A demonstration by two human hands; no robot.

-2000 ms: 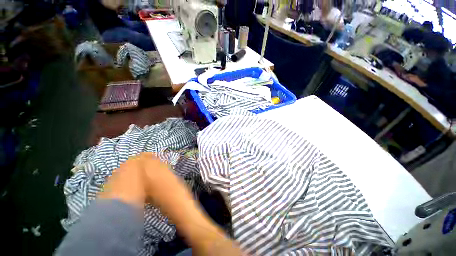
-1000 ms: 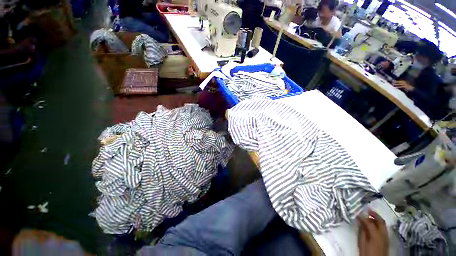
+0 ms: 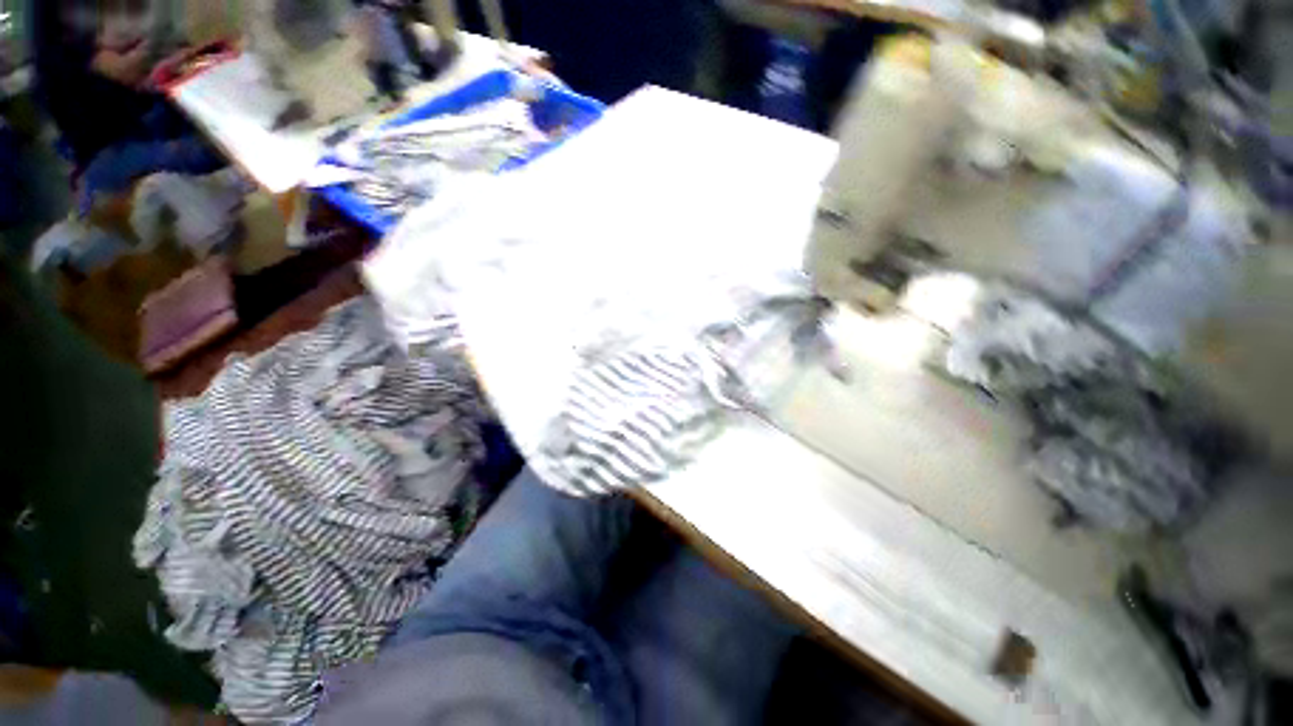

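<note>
A grey-and-white striped garment (image 3: 624, 411) lies across the white table, from its left front edge toward the needle area of the sewing machine (image 3: 978, 170). Its far part is washed out by glare. A bunched striped stack (image 3: 1120, 426) lies on the machine bed to the right. At the bottom left corner a blurred patch of skin, my left hand or forearm (image 3: 31, 689), shows beside a grey sleeve; it is cut off by the edge, so its fingers cannot be made out. My right hand is not in view.
A large striped garment pile (image 3: 312, 496) lies low at the left. A blue basket (image 3: 567, 111) with striped pieces stands behind the table. A brown square (image 3: 1012, 658) and dark snips (image 3: 1166, 635) lie at the front right. Another machine (image 3: 305, 50) stands beyond the basket.
The view has swung right and down toward the machine. My right hand, on the table by the garment a second ago, is out of view. My left arm has moved from the pile to the bottom left edge.
</note>
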